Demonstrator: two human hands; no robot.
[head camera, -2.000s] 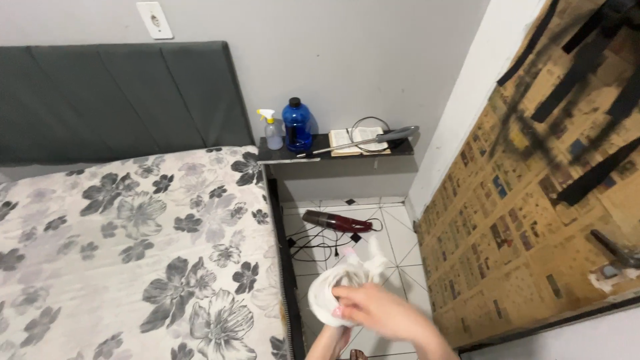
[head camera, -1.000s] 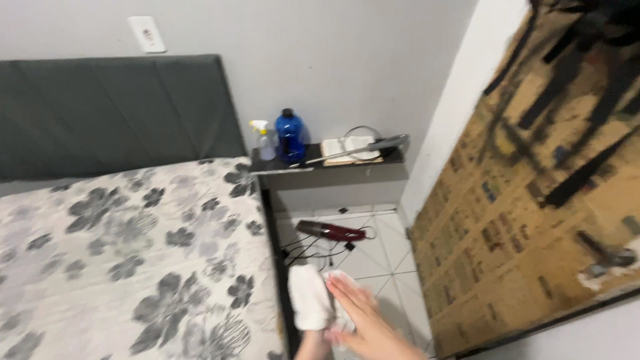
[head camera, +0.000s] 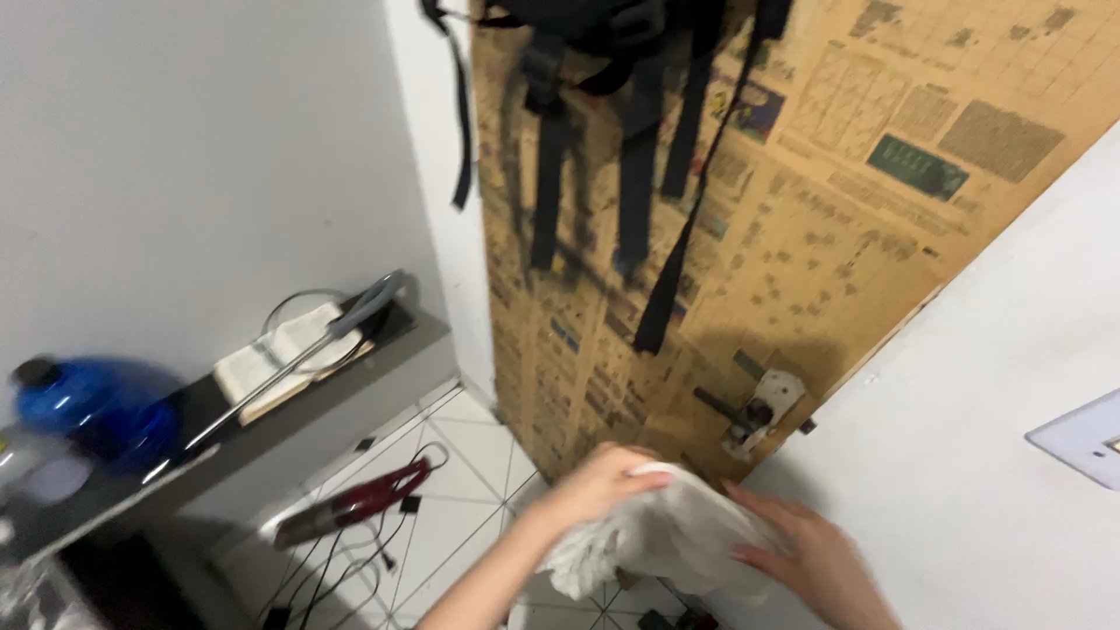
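A crumpled white cloth is stretched between my two hands, low in the view. My left hand pinches its upper left edge between thumb and fingers. On the cloth's right side, my right hand holds it, thumb toward the middle; this hand is somewhat blurred. The cloth hangs in folds over the white tiled floor, near the foot of the door.
A paper-covered door with a metal handle stands ahead, black straps hanging over it. Left, a dark shelf bears an open book, a rod and a blue bottle. A red handheld vacuum cleaner and cables lie on the floor.
The view has swung right, toward the door. The white cloth, bunched around one hand before, is now spread between both hands.
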